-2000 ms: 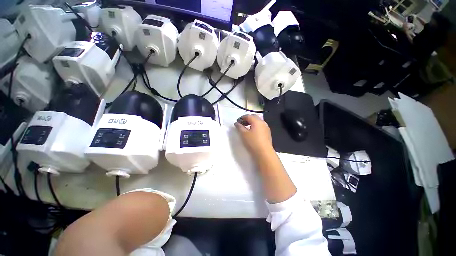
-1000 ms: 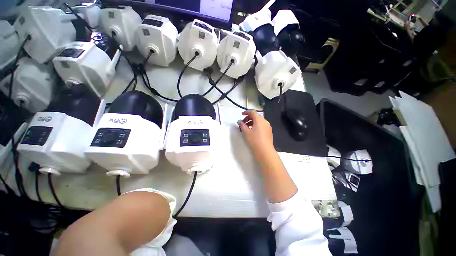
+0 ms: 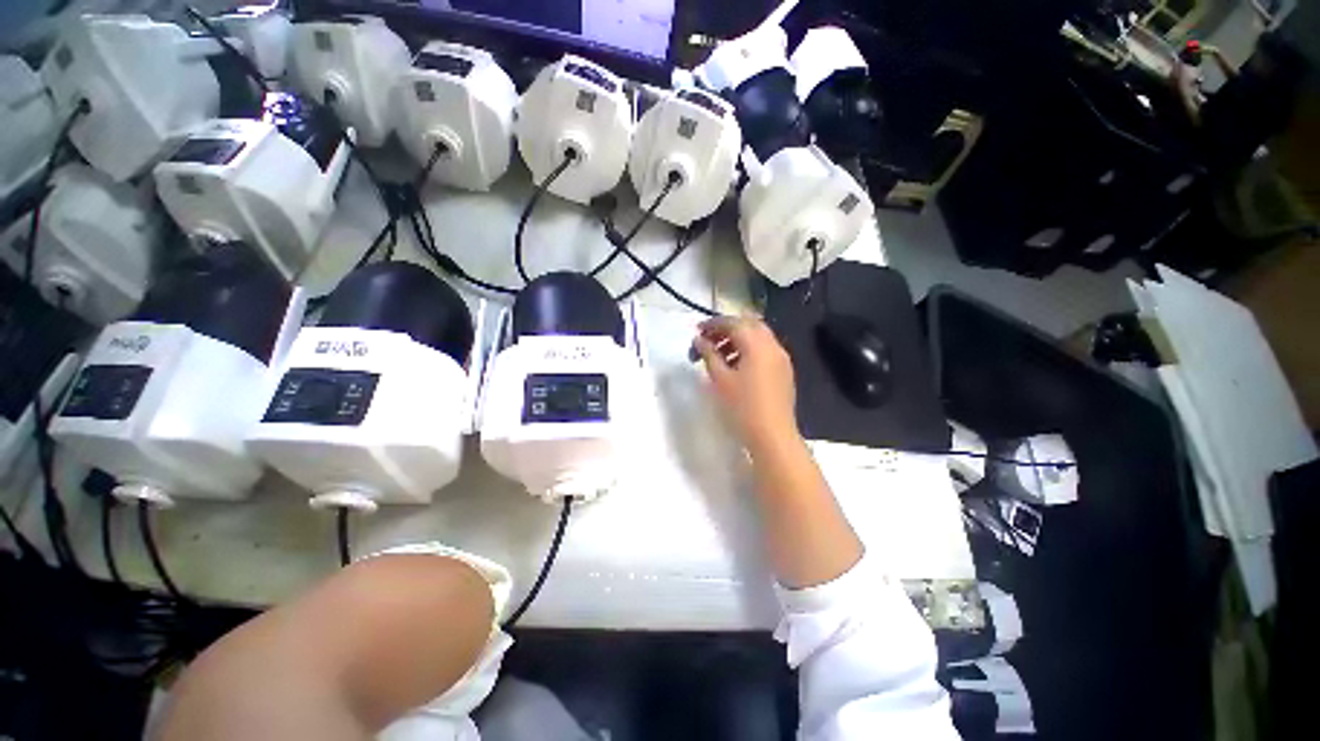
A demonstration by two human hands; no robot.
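Note:
My right hand point(image 3: 746, 369) rests on the white table beside the mouse pad, fingers curled with the thumb near the fingertips; a tiny dark spot shows at the fingertips, too small to name. My left hand is not visible; only the bent left arm shows at the bottom left. The nearest security camera point(image 3: 557, 420) stands upright left of my right hand, its black ball on top and its lead running down over the table edge. Two more security cameras, one of them in the middle point(image 3: 355, 413), stand in the same row to the left.
More white cameras point(image 3: 572, 130) stand behind with black cords. A monitor point(image 3: 579, 29) is at the back. The black mouse point(image 3: 854, 359) lies on the mouse pad point(image 3: 869, 413). A black bin point(image 3: 1100, 420) with white cameras is at the right. A person's arm shows far upper right.
My right hand has shifted slightly and its fingers have changed their curl. The nearby cameras have not moved.

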